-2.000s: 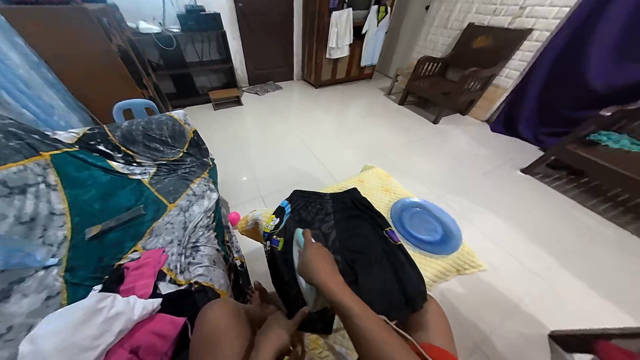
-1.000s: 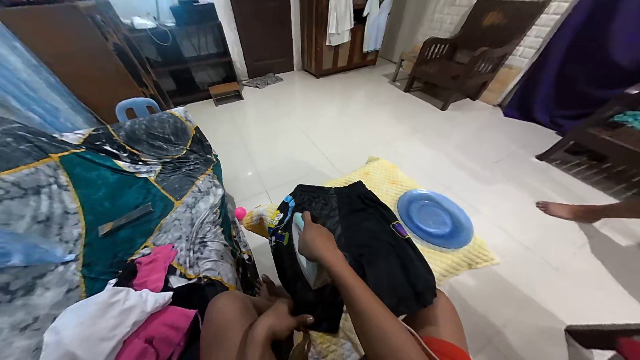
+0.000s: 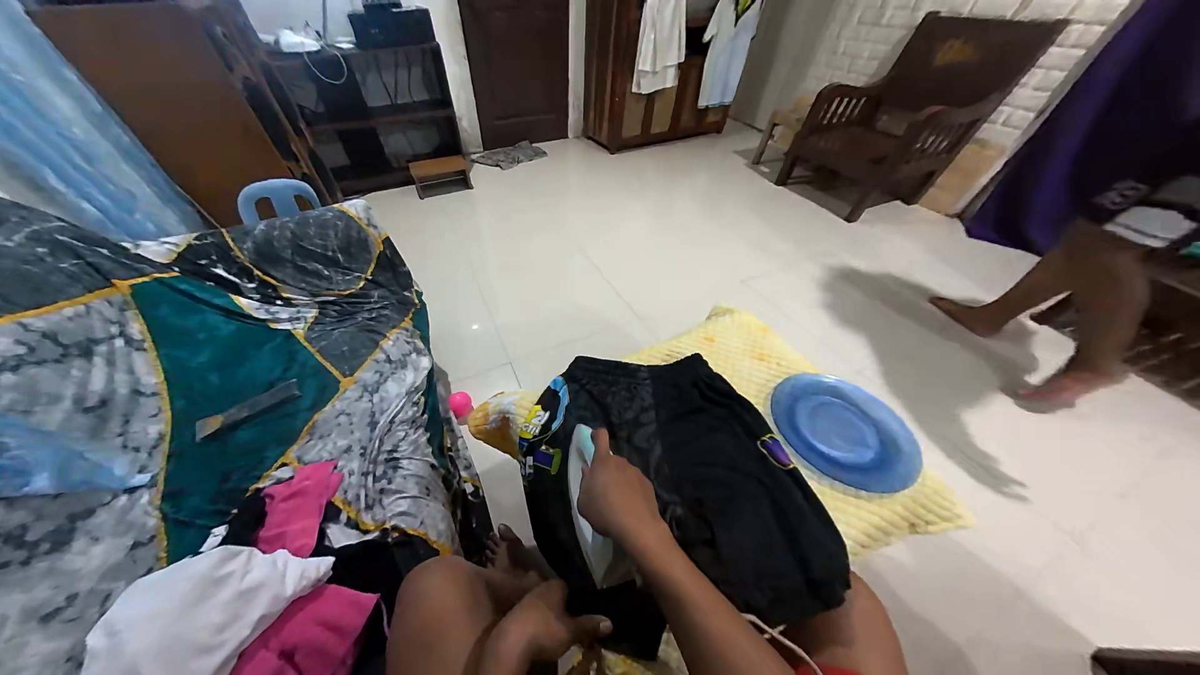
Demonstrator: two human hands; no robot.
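Note:
Black shorts (image 3: 722, 487) with printed patches lie spread over a yellow quilted cloth (image 3: 741, 333) on the floor. My right hand (image 3: 619, 492) is closed around the handle of a white clothes iron (image 3: 583, 534), which rests on the left leg of the shorts. My left hand (image 3: 553, 623) is low at the hem near my knee, its fingers beside the black fabric; whether it pinches the cloth I cannot tell. A blue plastic plate (image 3: 847, 433) sits on the yellow cloth, right of the shorts.
At left, a patterned cover (image 3: 253, 347) bears a pile of pink and white clothes (image 3: 206, 609). A pink ball (image 3: 460, 405) lies beside it. Another person's legs (image 3: 1106, 291) are at the right. A wooden armchair (image 3: 881, 131) stands behind.
Another person has come in from the right; one foot showed a second ago, and both legs show now. The iron in my right hand stays on the left leg of the shorts.

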